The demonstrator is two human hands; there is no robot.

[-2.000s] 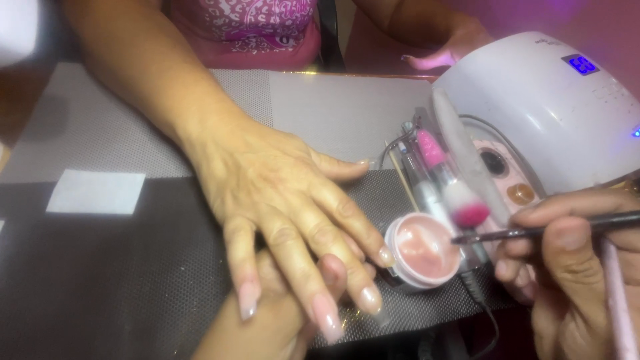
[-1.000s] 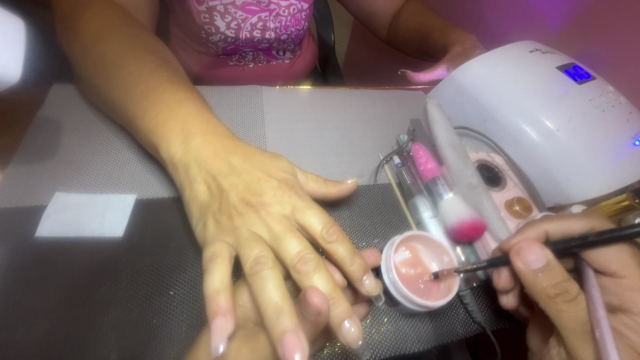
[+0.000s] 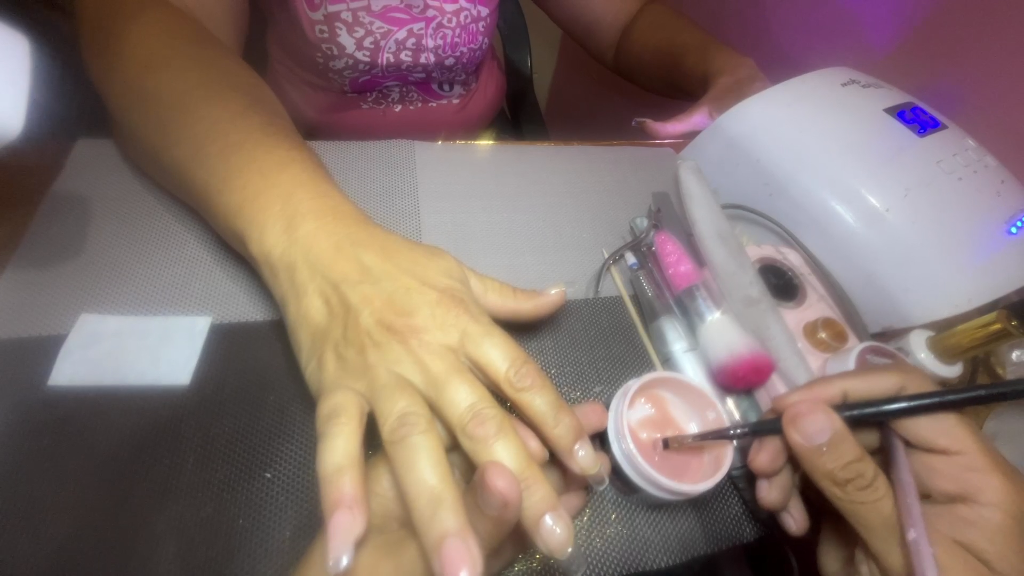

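Note:
My right hand (image 3: 896, 464) holds a thin black-handled brush (image 3: 856, 412), its flat tip over or in the pink gel of an open round jar (image 3: 672, 436). A pink rod (image 3: 910, 504) also lies in that hand. My left hand (image 3: 480, 496) is palm up under another person's hand (image 3: 400, 320), mostly covered by it, with its fingertips close to the jar. The person's fingers are spread, palm down; their long nails look glossy, some pinkish.
Beside the jar lie a pink-and-white fluffy brush (image 3: 732, 352), a pale nail file (image 3: 736, 272) and a wooden stick (image 3: 632, 308). A white nail lamp (image 3: 864, 192) with a lit display stands at right. A white pad (image 3: 130, 350) lies at left.
The brush tip has moved from near the jar's right rim to inside its opening. The other person's hand remains over my left hand. The view has shifted slightly.

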